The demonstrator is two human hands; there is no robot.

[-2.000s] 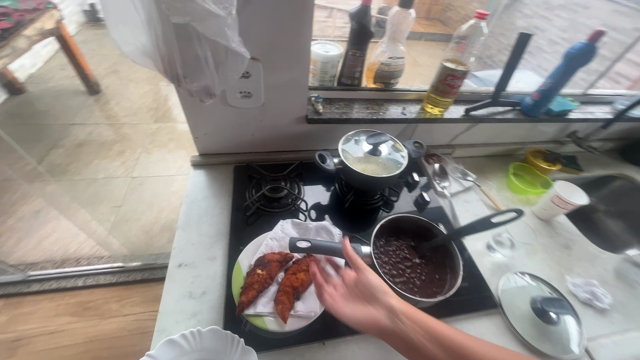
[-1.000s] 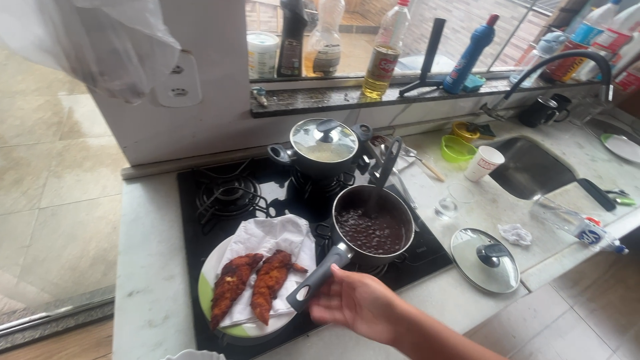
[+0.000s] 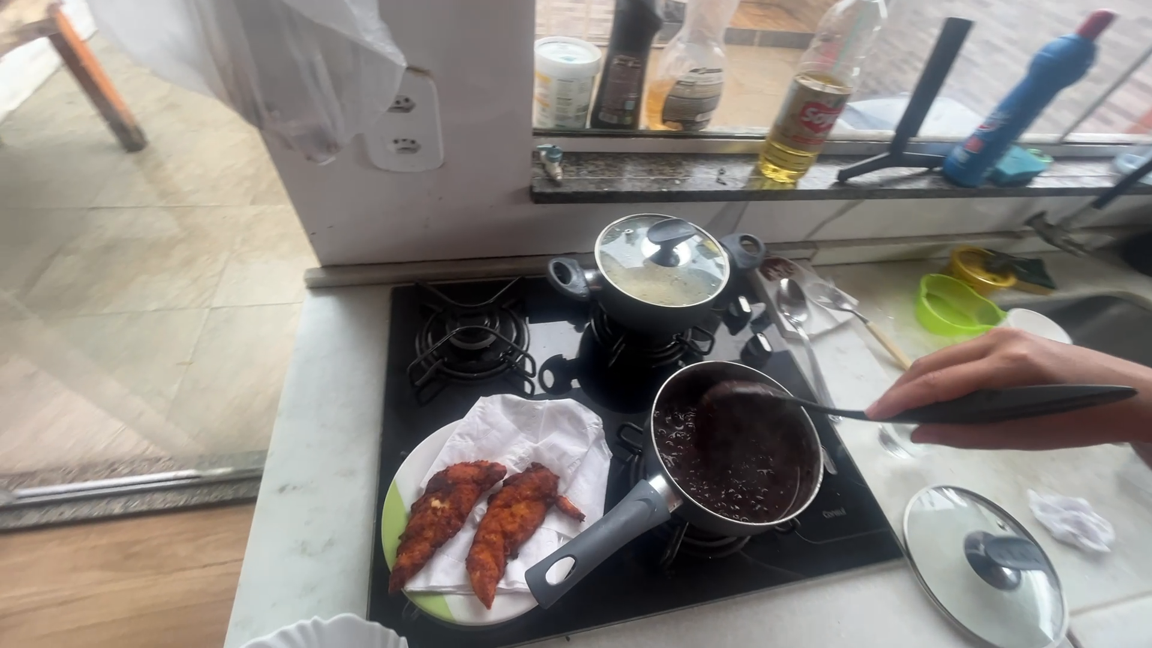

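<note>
My right hand (image 3: 1008, 391) comes in from the right, closed on the dark handle of a ladle or serving spoon (image 3: 954, 405). Its bowl end dips into dark beans in a saucepan (image 3: 661, 450) on the front burner. The saucepan's grey handle (image 3: 603, 540) points to the lower left, with no hand on it. Left of it, a white and green plate (image 3: 396, 522) holds a paper towel (image 3: 549, 432) and breaded fried pieces (image 3: 513, 522). My left hand is out of view.
A lidded pot (image 3: 661, 270) stands on the rear burner of the black cooktop (image 3: 576, 351). A glass lid (image 3: 981, 567) lies right of the cooktop. Spoons (image 3: 792, 306), a green bowl (image 3: 954, 306) and the sink (image 3: 1107, 324) are behind. An oil bottle (image 3: 805, 117) stands on the sill.
My right hand has left the saucepan handle, where it was one second ago, and now holds the ladle. The pan handle, pointing left two seconds ago, has swung toward the lower left.
</note>
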